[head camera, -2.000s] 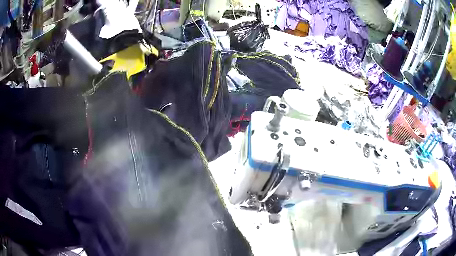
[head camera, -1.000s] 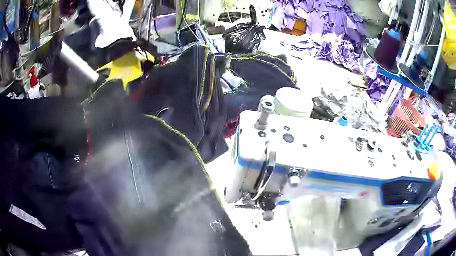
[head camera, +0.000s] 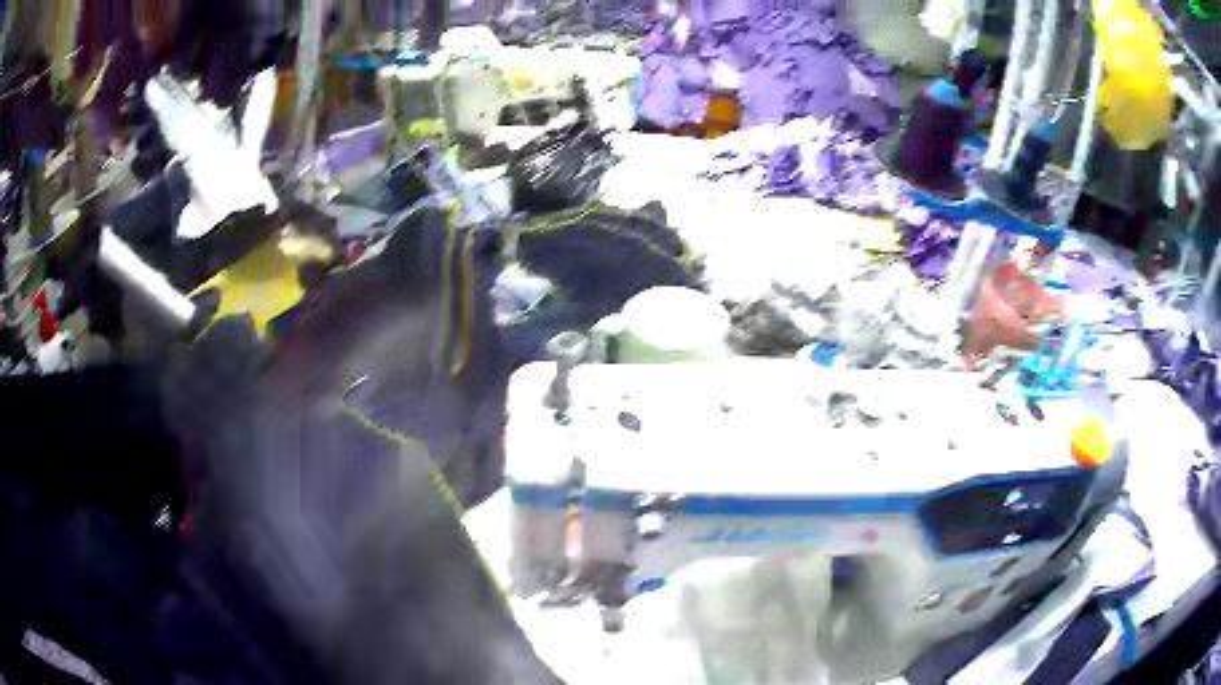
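Note:
Dark garment panels (head camera: 335, 535) with yellow-green overlocked edges fill the left and lower left and rise in a heap behind. The white sewing machine head (head camera: 790, 435) with a blue stripe stands to the right of them. The needle area at its left end is small and blurred, so I cannot tell whether cloth lies under it. Pale cloth (head camera: 750, 622) hangs at the machine's front. Neither my left hand nor my right hand can be made out. The picture is blurred.
A pale green mug (head camera: 670, 325) stands behind the machine head. Blue spool pins (head camera: 1055, 361), an orange-red basket (head camera: 1011, 311) and a dark purple thread cone (head camera: 931, 138) are at the right. A black plastic bag (head camera: 562, 167) and purple cut pieces (head camera: 770, 67) lie farther back.
The view has swung, so the machine, garments and background sit farther left and mostly lower, and the machine looks more level. No separate movement of the cloth can be made out.

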